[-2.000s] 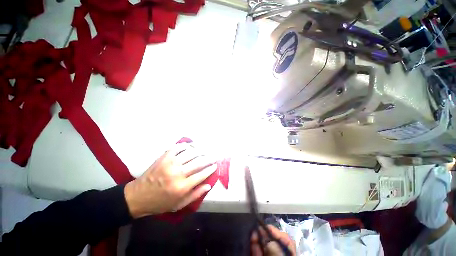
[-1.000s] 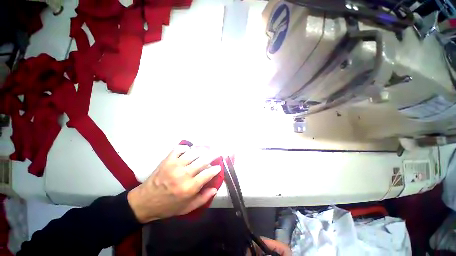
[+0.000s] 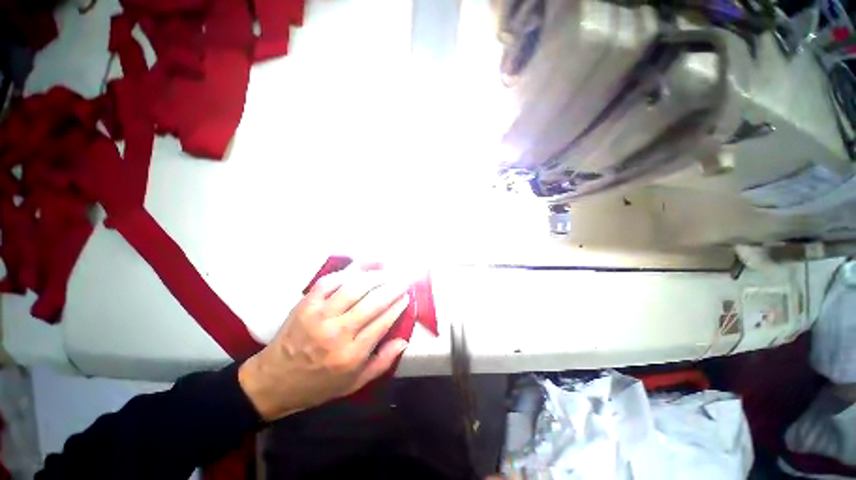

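Observation:
My left hand [image 3: 328, 342] lies at the table's front edge, pressed over a red fabric strip [image 3: 187, 279]. Folded red fabric shows at its fingertips, with a pointed end to their right. The scissors [image 3: 463, 375] are blurred and point up just right of that end, not touching it. My right hand [image 3: 512, 476] is almost wholly cut off by the bottom edge; only a small blurred bit shows near the scissors' lower end.
The sewing machine head [image 3: 629, 112] stands at the right, its needle area in glare. A pile of red strips [image 3: 52, 169] lies at the left and back left. White fabric pieces [image 3: 648, 427] sit below the table at the right. A light flat plate [image 3: 435, 26] is at the back.
The scissors came in to the red fabric at my left fingertips, then moved back right and down, away from it. My right hand dropped almost out of view. The view has shifted.

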